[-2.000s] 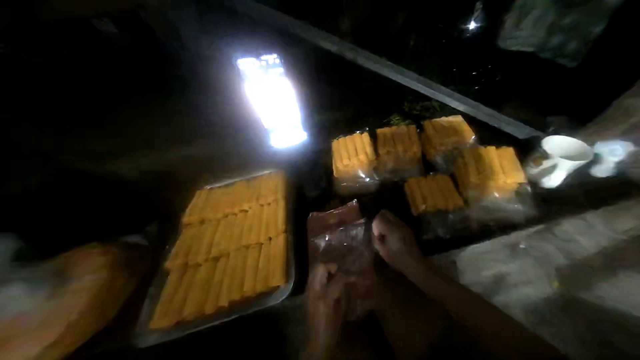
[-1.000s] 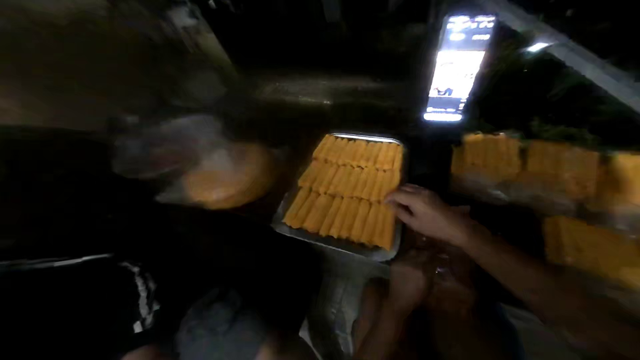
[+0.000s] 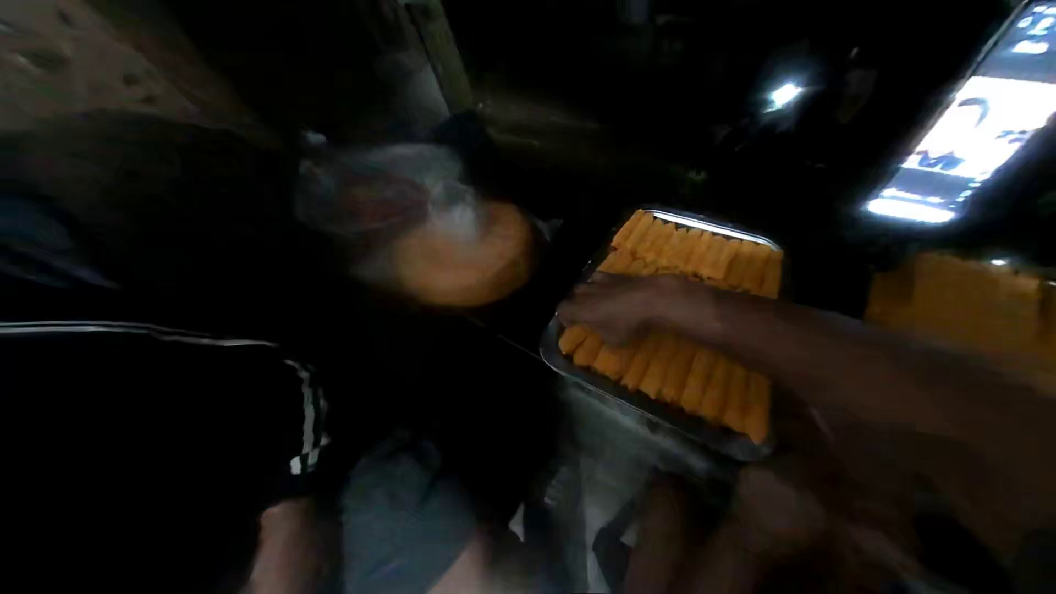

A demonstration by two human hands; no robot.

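My right hand (image 3: 615, 307) reaches across a metal tray (image 3: 590, 381) and lies over the left side of the rows of orange stick-shaped food pieces (image 3: 685, 384); whether its fingers grip a piece is hidden by blur. Low at the right, below the tray, my left hand (image 3: 775, 503) is dark and blurred, and what it holds cannot be made out.
A clear plastic bag with something orange (image 3: 466, 256) is left of the tray. A lit phone (image 3: 973, 124) stands at the upper right, above packed orange pieces (image 3: 957, 305). Another person in a dark shirt (image 3: 148, 429) is at the left.
My right hand has moved from beside the brown plastic bag, past the tray's right edge, to over its left side. The view has swung to the left.
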